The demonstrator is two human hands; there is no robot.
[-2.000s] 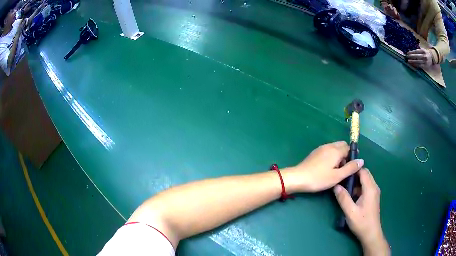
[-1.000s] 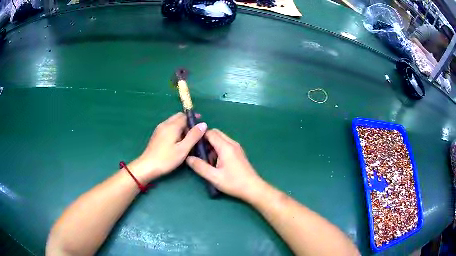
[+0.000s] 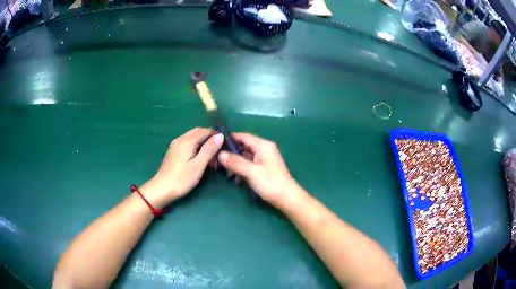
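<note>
The mallet (image 3: 206, 96) points away from me, its dark head at the far end and its pale yellow shaft in view; it is slightly blurred. My left hand (image 3: 189, 158) and my right hand (image 3: 257, 166) are both closed around its black grip, fingertips nearly meeting. A red cord is on my left wrist. Whether a small part is between the fingertips is hidden.
A blue tray (image 3: 468, 226) of small copper-coloured parts lies at the right. A thin yellow-green loop (image 3: 382, 110) lies beyond it. A dark fan unit with a pale blade (image 3: 263, 18) is at the far edge; another dark round piece (image 3: 469, 93) is at far right.
The view has swung right since the first frame, bringing the whole tray into view. Since one second ago both hands stay on the mallet grip, and the fan unit appears slightly further right.
</note>
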